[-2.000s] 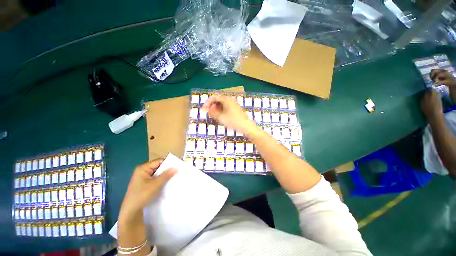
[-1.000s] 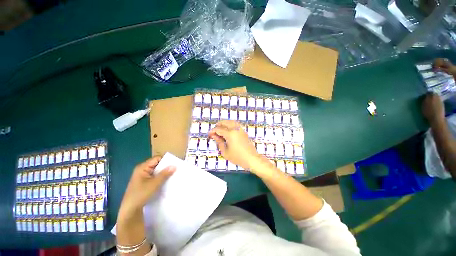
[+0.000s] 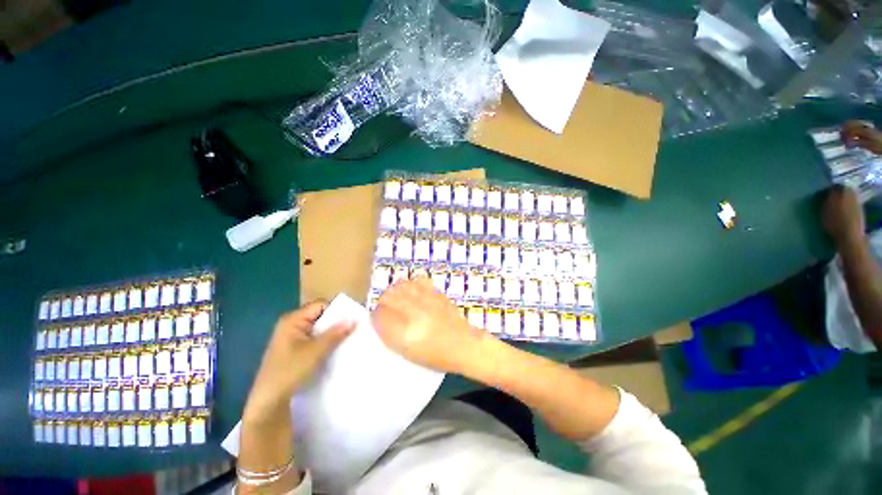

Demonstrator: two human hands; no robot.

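Note:
My left hand (image 3: 290, 363) holds a floppy white sheet (image 3: 372, 416) by its upper corner, thumb on top. My right hand (image 3: 416, 319) is over the lower left part of the central clear tray, beside the sheet's upper edge. Its fingers are bent, and I cannot tell whether they hold a small piece. The central tray (image 3: 488, 256) holds rows of small white cells with amber strips and lies partly over brown cardboard (image 3: 334, 237). A second tray of like cells (image 3: 126, 363) lies at the left.
A white bottle (image 3: 259, 230) and black device (image 3: 222, 172) lie left of the cardboard. Behind are crumpled clear wrap (image 3: 426, 77), another cardboard (image 3: 580, 140) and a white sheet (image 3: 553, 63). A loose white and yellow piece (image 3: 726, 215) lies right. Another person's hands (image 3: 851, 208) are far right.
My right hand has moved from the upper left of the central tray down to its lower left, beside the sheet. My left hand still holds the sheet. The view has shifted slightly.

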